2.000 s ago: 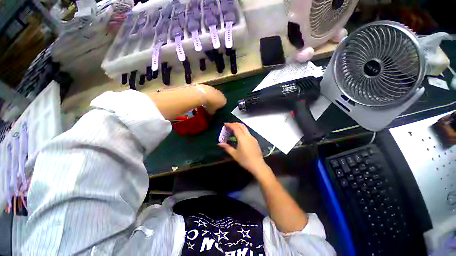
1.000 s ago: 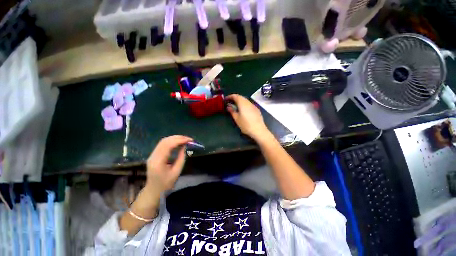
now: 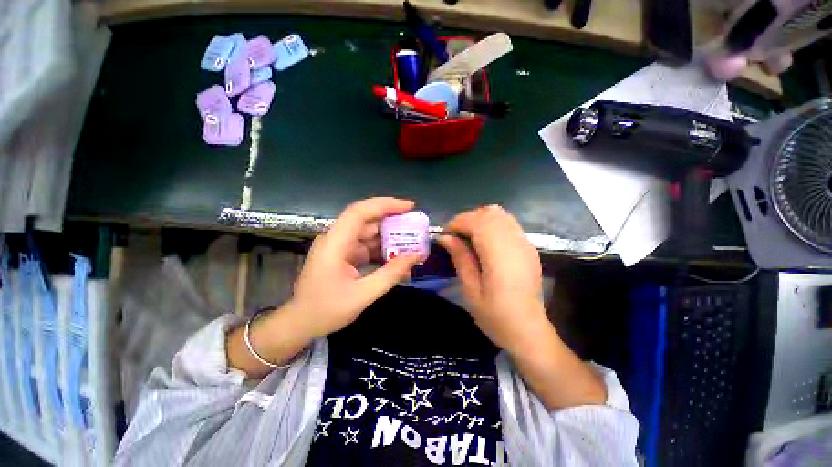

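My left hand (image 3: 351, 269) holds a purple watch card (image 3: 405, 235) between thumb and fingers, its printed face up, above the bench's front edge. My right hand (image 3: 493, 264) is close to the card's right side, its fingers pinched on a thin dark hand tool (image 3: 442, 232). The tool is mostly hidden in the fingers and its tip is at the card's edge. A loose pile of purple and light blue watch cards (image 3: 237, 77) lies on the green bench at the upper left.
A red tool basket (image 3: 442, 136) with pens and a cream tool stands beyond my hands. A black heat gun (image 3: 657, 137) lies on white paper (image 3: 602, 196) at the right, beside a fan (image 3: 803, 182) and a keyboard (image 3: 725, 365). Light blue straps (image 3: 55, 337) hang at the left.
My right hand has left the basket's side and come to my left hand, which has moved right. The card now faces up. The view has shifted down, closer to the bench.
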